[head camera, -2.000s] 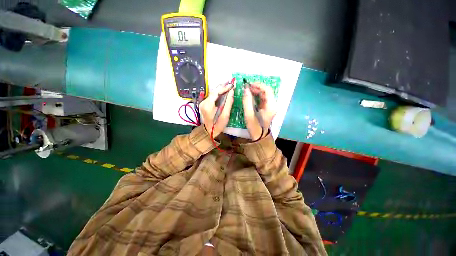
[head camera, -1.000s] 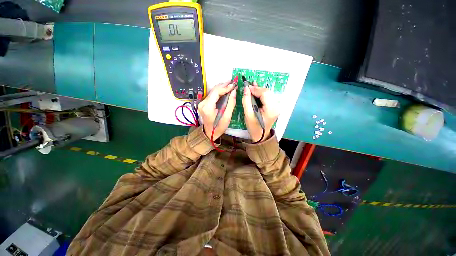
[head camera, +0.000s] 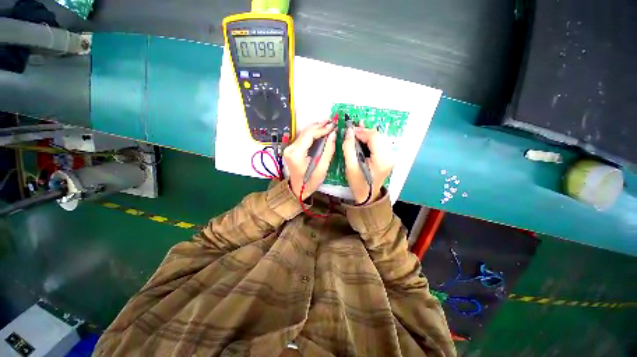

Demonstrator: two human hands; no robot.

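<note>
A green printed circuit board (head camera: pixel 381 120) lies on a white paper sheet (head camera: pixel 318 78), partly hidden by my hands. My left hand (head camera: pixel 307 155) holds the red test probe (head camera: pixel 316 151), its red tip at the board's upper left part. My right hand (head camera: pixel 370 159) holds the black test probe (head camera: pixel 362 160), its tip close to the red one. Whether the tips touch the board is too small to tell. The digital multimeter (head camera: pixel 262 84), yellow-edged, lies left of the board and its screen reads 0.799. Red and black test leads (head camera: pixel 267 163) loop below it.
Tiny pale pieces (head camera: pixel 452 187) lie right of the paper on the blue-green bench edge (head camera: pixel 178 97). Farther right are a small white strip (head camera: pixel 543 155) and a round roll (head camera: pixel 594 183). A large dark slab (head camera: pixel 583 77) is upper right. A red-edged bin (head camera: pixel 427 236) with blue wires is below.
The meter's screen has changed from OL to 0.799. The view has shifted slightly. Both hands still hold the probes at the board's upper left part.
</note>
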